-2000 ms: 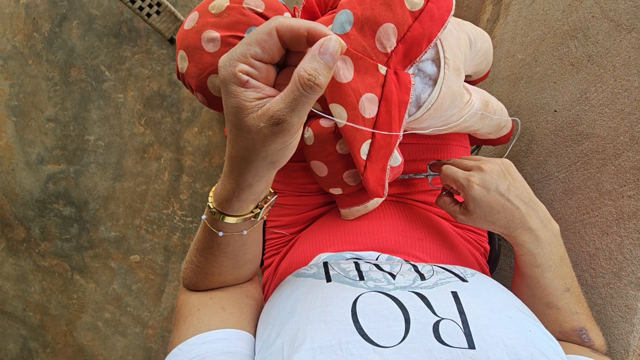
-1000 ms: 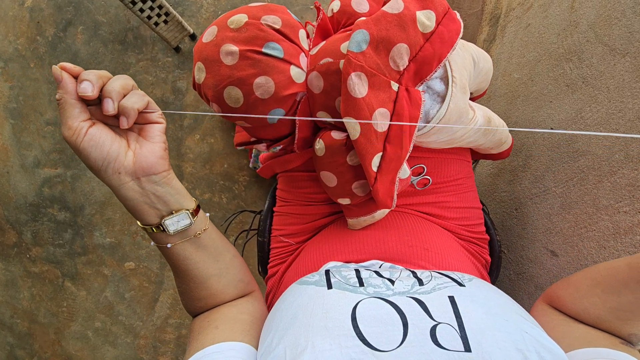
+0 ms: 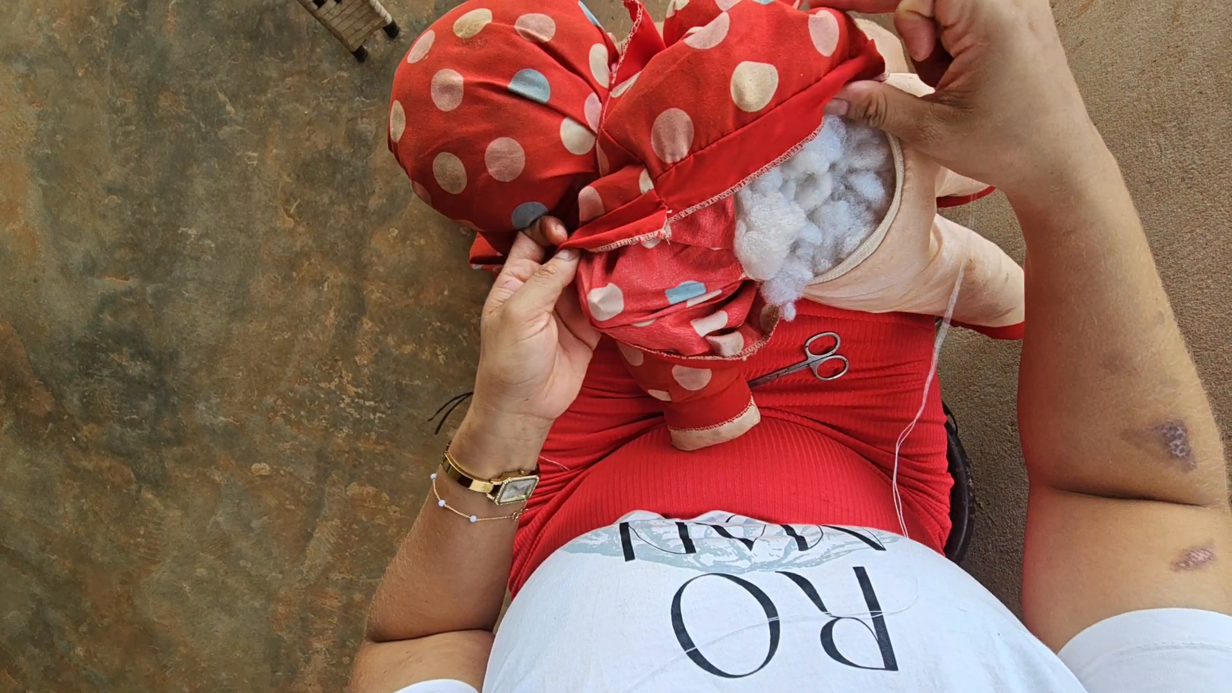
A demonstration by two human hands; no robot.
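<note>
A cloth doll in red polka-dot fabric (image 3: 674,135) lies across my lap, its body open and white stuffing (image 3: 818,197) bulging out. My left hand (image 3: 539,327) pinches the edge of the red fabric between thumb and fingers. At the upper right, my right hand (image 3: 962,96) grips the same garment's hem beside the opening. Pale cloth legs (image 3: 972,269) extend to the right of the stuffing. Small metal scissors (image 3: 823,356) rest on the red ribbed skirt, blades partly under the doll's sleeve. White thread (image 3: 924,395) hangs from the pale cloth down to my shirt; no needle can be made out.
The corner of a woven-topped piece of furniture (image 3: 351,19) stands at the upper left on the mottled floor (image 3: 192,337). A dark curved seat edge (image 3: 958,491) shows beside my right hip.
My left hand has moved right from the stretched thread to the fabric. My right hand has come back into view and holds the hem. The opening shows more stuffing; the thread now hangs loose.
</note>
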